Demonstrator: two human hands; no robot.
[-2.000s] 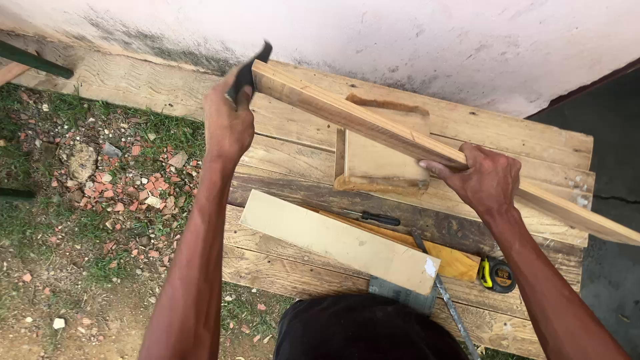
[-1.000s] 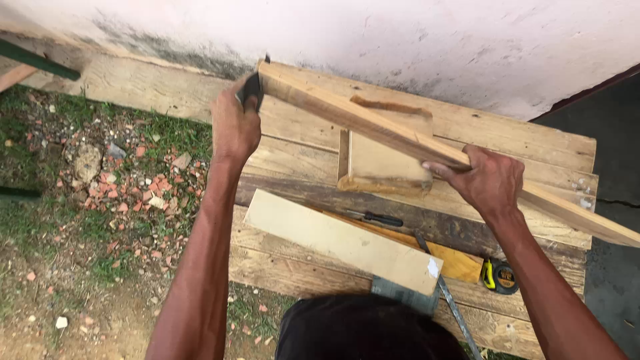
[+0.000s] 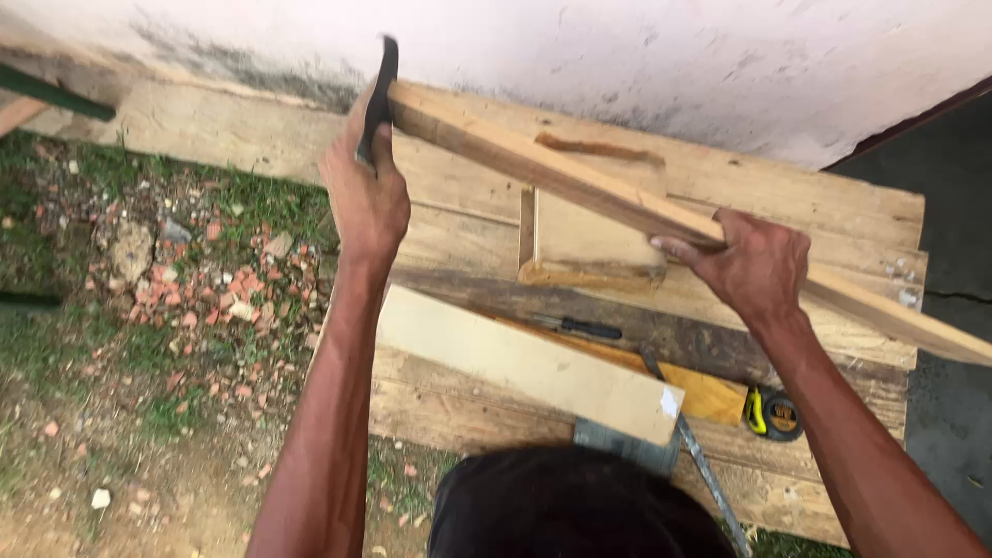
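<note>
A long wooden board (image 3: 558, 167) is held on edge above a plank table, running from upper left to lower right. My right hand (image 3: 756, 267) grips it past its middle, thumb on the near side. At its far left end, my left hand (image 3: 364, 186) is closed on a dark, flat, curved piece (image 3: 380, 101), perhaps sandpaper, which lies against the board's end. Beneath the board is a shallow wooden tray or frame (image 3: 597, 232) with rough brown edges, partly hidden by it.
On the plank table (image 3: 457, 186) lie a pale flat board (image 3: 527, 360), a screwdriver (image 3: 593, 327), a yellowish wood piece (image 3: 709, 394), a tape measure (image 3: 775, 415) and a metal strip (image 3: 709, 473). A wall (image 3: 542, 62) stands behind; grass and rubble (image 3: 194, 287) lie left.
My left hand has shifted about the board's left end, and the dark piece now stands up higher beyond it than one second ago. My right hand keeps its hold on the board.
</note>
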